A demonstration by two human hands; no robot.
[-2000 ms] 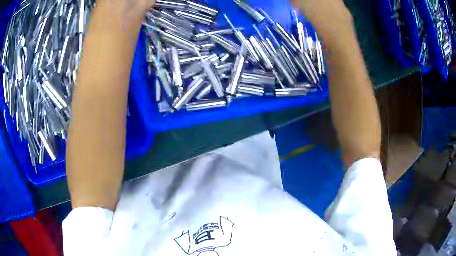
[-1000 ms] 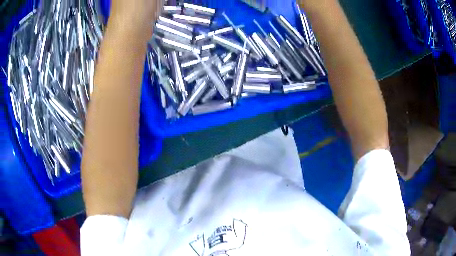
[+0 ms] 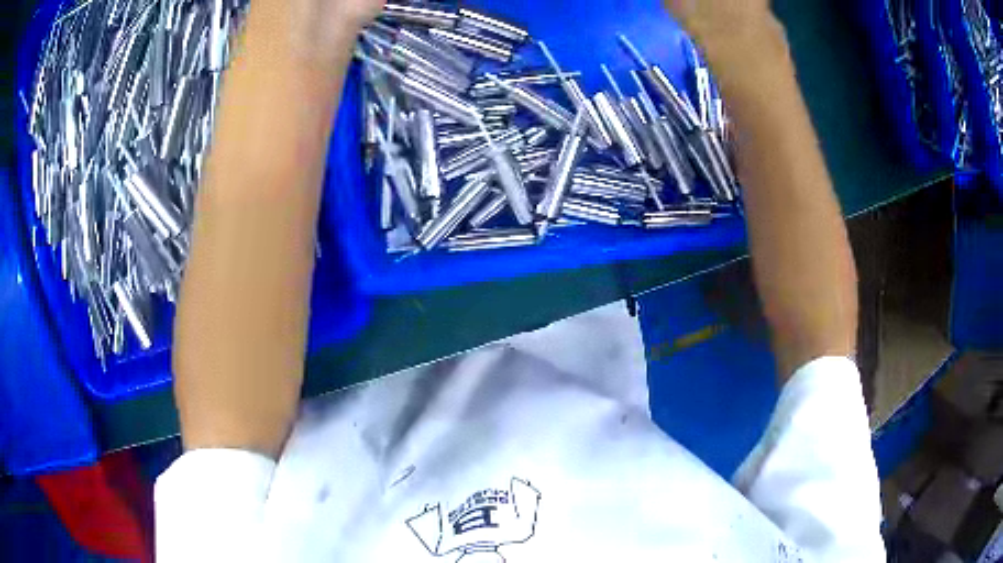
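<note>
Many shiny silver damper cylinders (image 3: 508, 181) with thin rods lie loose in the middle blue tray (image 3: 473, 269). Some blue floor shows near its top. My left hand (image 3: 350, 13) is at the top edge over the tray's upper left, mostly cut off; its fingers do not show. My right hand (image 3: 720, 13) is at the top edge over the tray's upper right, also cut off. Whether either hand holds anything is hidden.
A left blue tray (image 3: 110, 379) is heaped with cylinders; my left forearm crosses its right side. Blue trays (image 3: 929, 121) with silver parts stand at the far right. A red bin (image 3: 94, 511) is lower left. A brown open box (image 3: 907, 330) is below the bench's right side.
Both hands stay at the top edge. The view has shifted slightly, and the cylinders near the tray's upper right lie a little differently.
</note>
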